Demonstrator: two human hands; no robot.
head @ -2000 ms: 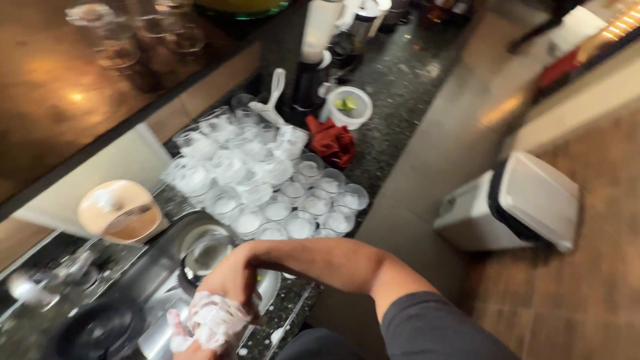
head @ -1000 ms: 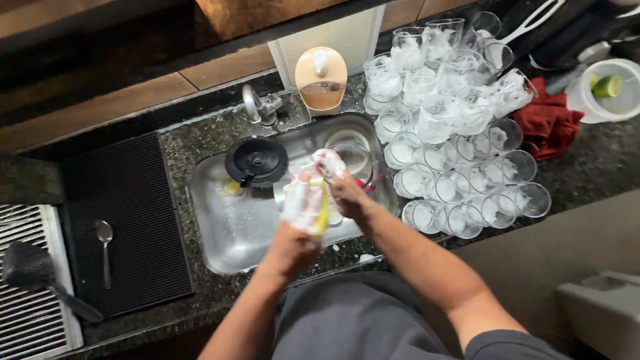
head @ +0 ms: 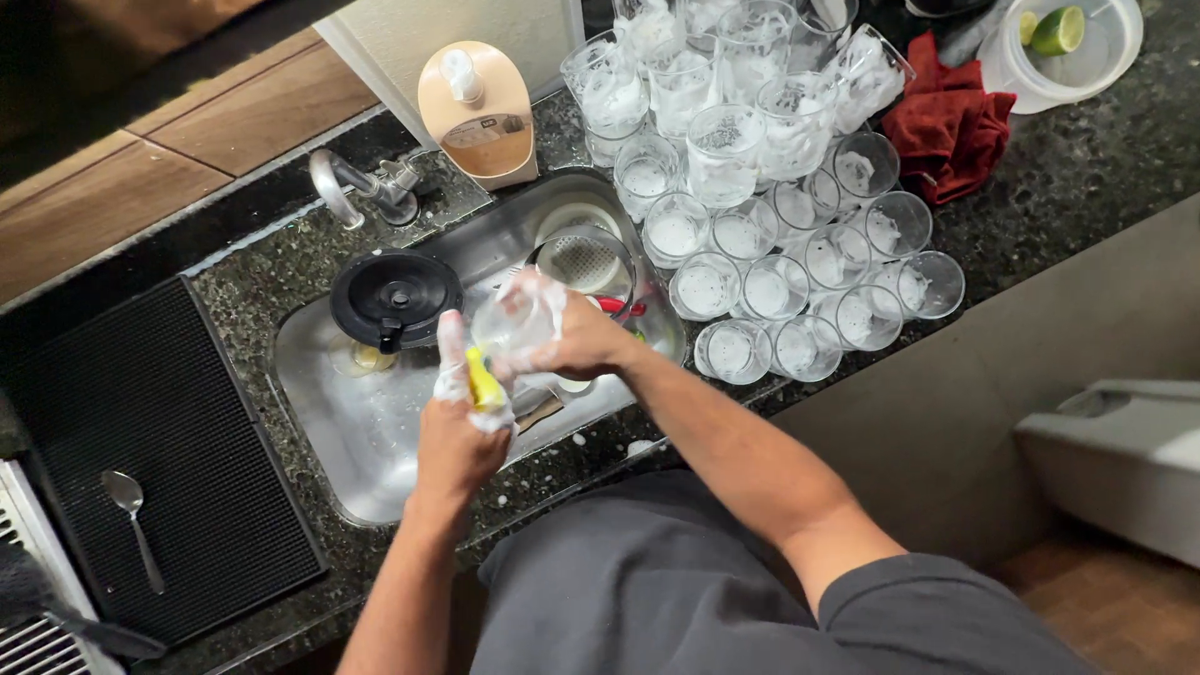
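Observation:
Over the stainless steel sink (head: 375, 450), my left hand (head: 465, 422) grips a yellow sponge (head: 485, 380) covered in white foam. Close beside it, my right hand (head: 567, 333) holds a clear glass (head: 514, 323), soapy and tilted toward the sponge. Behind my hands in the basin are a black round lid (head: 398, 298), a clear round vessel (head: 626, 258) and a white perforated piece (head: 581, 261). A red-handled utensil (head: 614, 306) lies partly hidden by my right hand. Many foamy glasses (head: 736, 352) crowd the counter right of the sink, some stacked on others.
A faucet (head: 361, 192) and a peach soap dispenser (head: 478, 112) stand behind the sink. Left lies a black ribbed mat (head: 159, 450) with a spoon (head: 134, 525). At the right are a red cloth (head: 947, 122), a plastic tub (head: 1078, 80) holding cut lime, and a bin (head: 1116, 459).
The view has swung from the right toward the sink and come closer. A clear glass now shows plainly in my right hand, beside the sponge in my left.

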